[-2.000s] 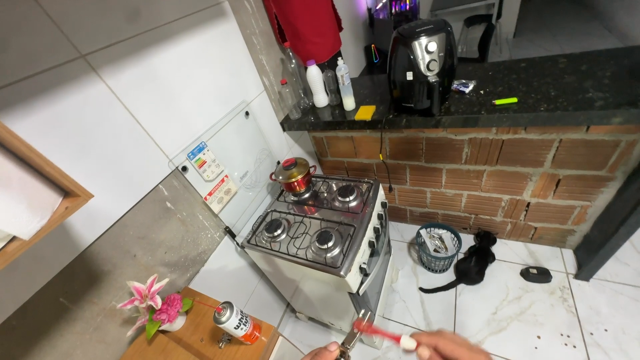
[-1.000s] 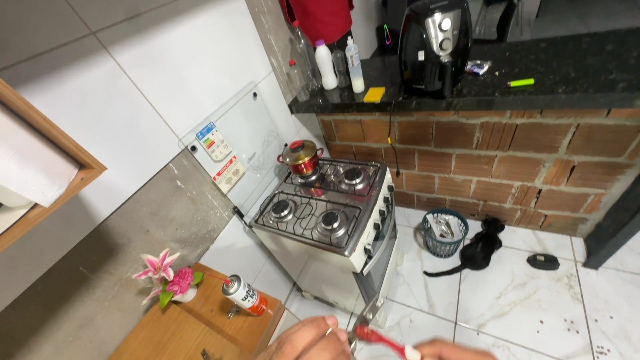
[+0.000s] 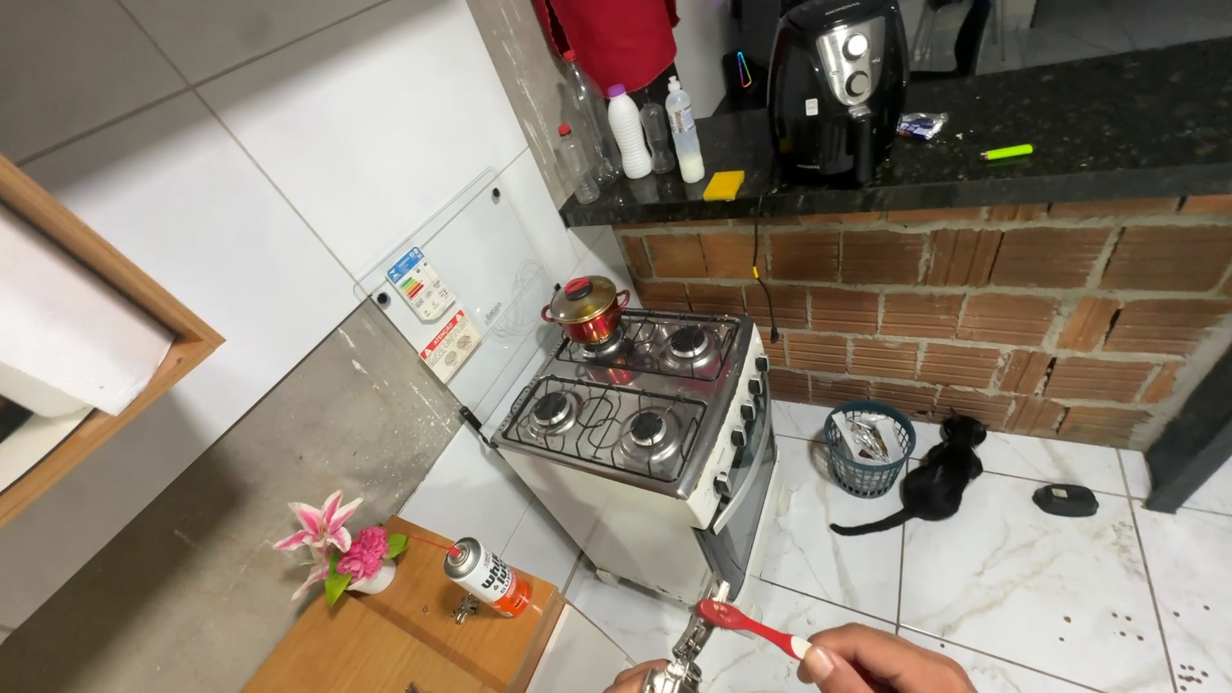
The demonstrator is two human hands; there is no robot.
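Observation:
At the bottom of the head view, my right hand [image 3: 881, 664] grips the white end of a red and white toothbrush [image 3: 756, 628]. The toothbrush's red head lies against a small shiny metal part [image 3: 695, 637], too small to name surely. My left hand [image 3: 635, 677], mostly cut off by the lower edge, holds this metal part. To the left, a spray can of lubricant [image 3: 489, 577] with a thin red straw stands on a wooden surface [image 3: 385, 640]. Small metal pieces [image 3: 466, 608] lie beside the can.
A gas stove [image 3: 616, 423] with a red lidded pot [image 3: 585, 310] stands ahead. On the floor are a plastic basket [image 3: 868, 452], a black cat [image 3: 945, 476] and a dark dish [image 3: 1065, 500]. An air fryer [image 3: 837, 96] sits on the stone counter; a wooden shelf [image 3: 197, 337] juts in at left.
The left hand has sunk lower in the view, so less of it shows than one second ago. The toothbrush stays in the right hand.

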